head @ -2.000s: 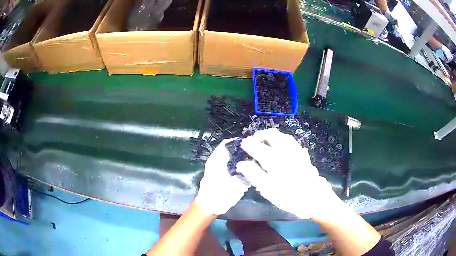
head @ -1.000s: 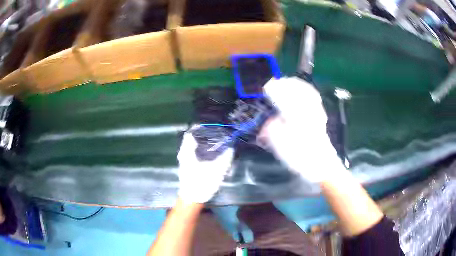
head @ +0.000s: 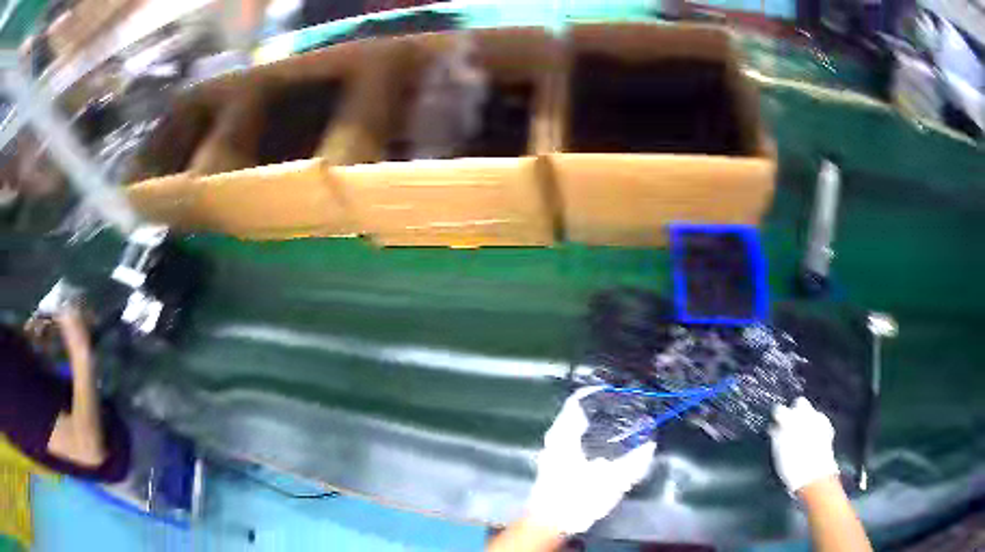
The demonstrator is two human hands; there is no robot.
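My left hand (head: pixel 589 469), in a white glove, holds a dark housing (head: pixel 618 418) near the front edge of the green surface. Blue wires (head: pixel 686 401) trail from the housing to the right, over the heap. My right hand (head: pixel 803 444), also gloved, is at the right front edge of the dark heap of small parts (head: pixel 626 323); its fingers look bent, and whether they hold anything cannot be told. Pale shiny small parts (head: pixel 756 372) lie between the hands and the bin. The frame is blurred.
A blue-rimmed bin (head: pixel 678 275) of black parts stands behind the heap. A hammer (head: pixel 873 399) lies right of it. A bar-shaped unit (head: pixel 824 221) lies behind. Open cartons (head: pixel 659 194) line the back. At left, a person's arm (head: pixel 81 388) is beside a black and silver machine (head: pixel 138 280).
The view has swung left, bringing the person at left into view. The hands have moved apart since two seconds ago, and blue wires now show at the housing. My right hand is lower, away from the bin.
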